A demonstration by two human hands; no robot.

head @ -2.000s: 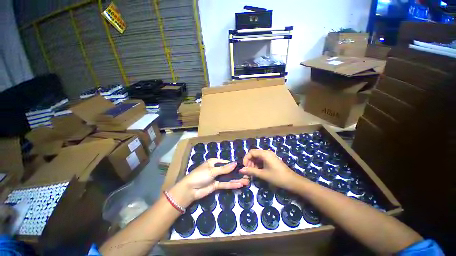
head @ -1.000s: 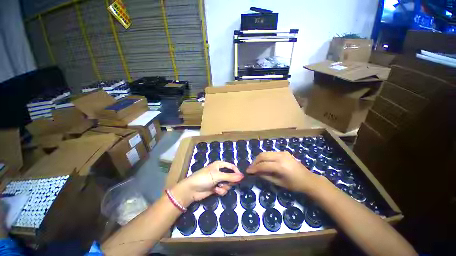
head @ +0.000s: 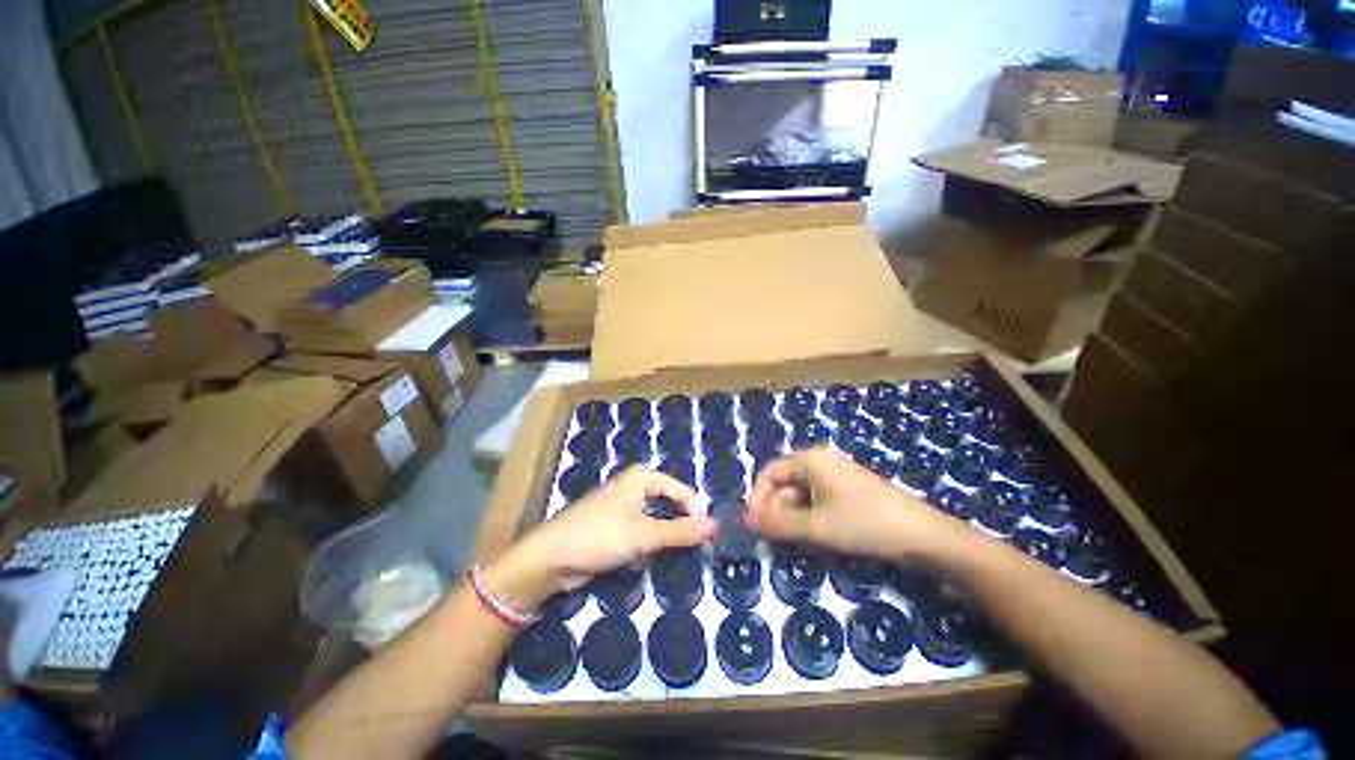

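Observation:
Rows of round black parts [head: 611, 650] stand in a white tray [head: 713, 682] inside an open carton [head: 513, 512]. Parts at the right have glossy faces with small pale marks; those at the left and near side look matte. My left hand [head: 636, 523], with a beaded bracelet at the wrist, is over the middle rows, thumb and finger together. My right hand [head: 814, 502] faces it just to the right, fingertips also together. The fingertips are close to each other over the black parts. Whether anything small is pinched between them is too blurred to tell.
A clear plastic tub [head: 335, 572] with whitish contents is left of the carton. Stacked cartons [head: 1189, 312] rise at the right. Another carton [head: 193, 639] with a dotted white sheet is at far left, beside a person's blue sleeve. The work carton's flap [head: 751, 305] is raised behind.
The hands were around a dark part two seconds ago; now the fingertips are pinched and slightly apart, with no such part clearly visible. The view has shifted slightly.

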